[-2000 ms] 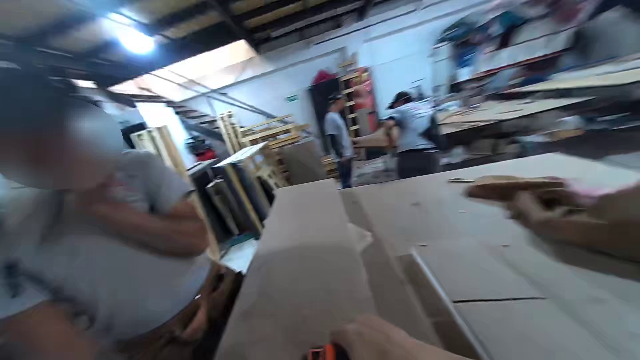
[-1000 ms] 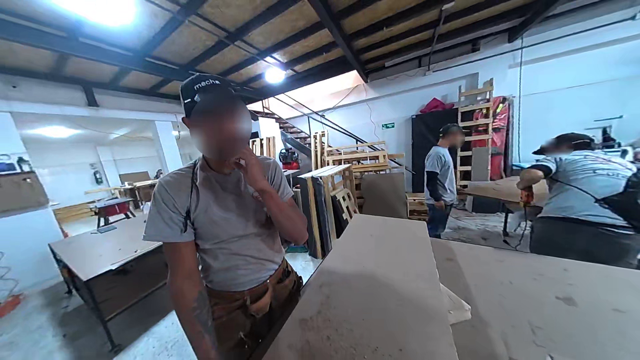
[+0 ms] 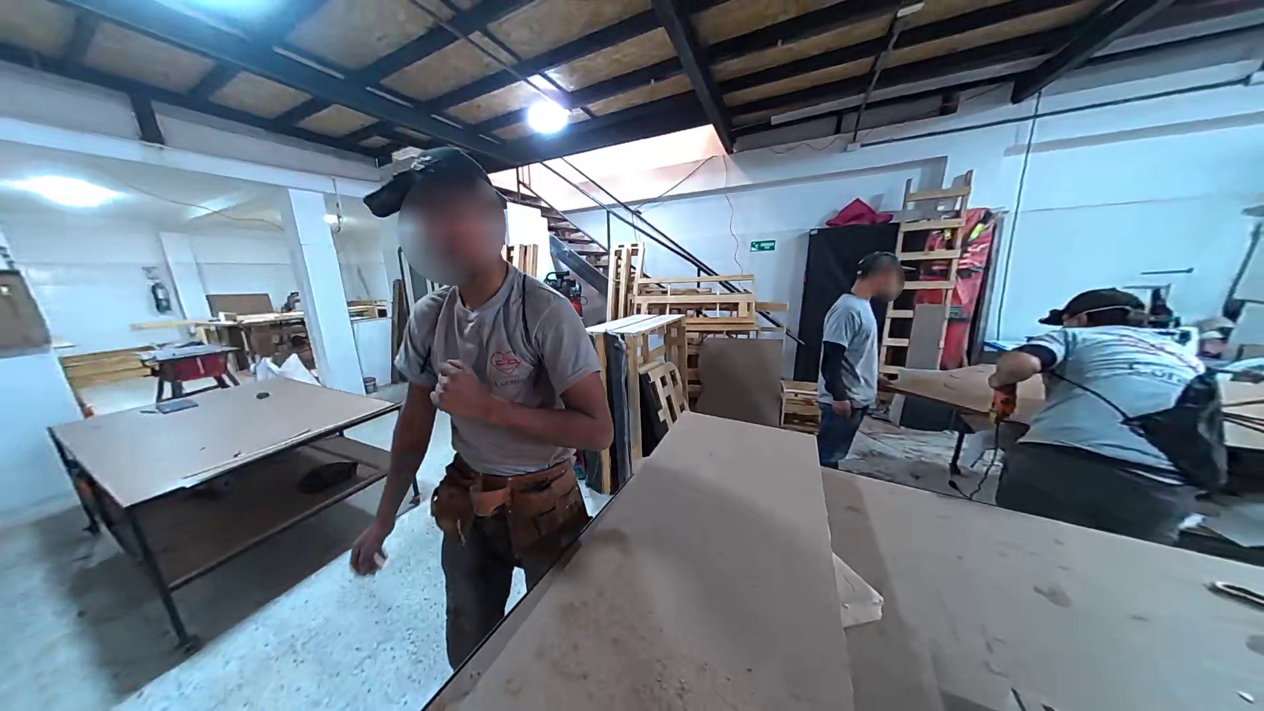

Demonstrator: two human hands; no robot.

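Note:
Neither my left hand nor my right hand shows in the head view. A long flat board, brown and dusty, lies on the worktable in front of me. Under its right edge a pale scrap piece sticks out. A metal tool, too small to name surely, rests at the table's far right edge.
A co-worker with a leather tool belt stands just left of the board. Another low table is at the left. Two more people work at the right, one holding an orange power tool. Wooden frames stand behind.
The view has swung left from the worktable, and my hands have left it. The nearby co-worker's raised hand has dropped from the face to the chest.

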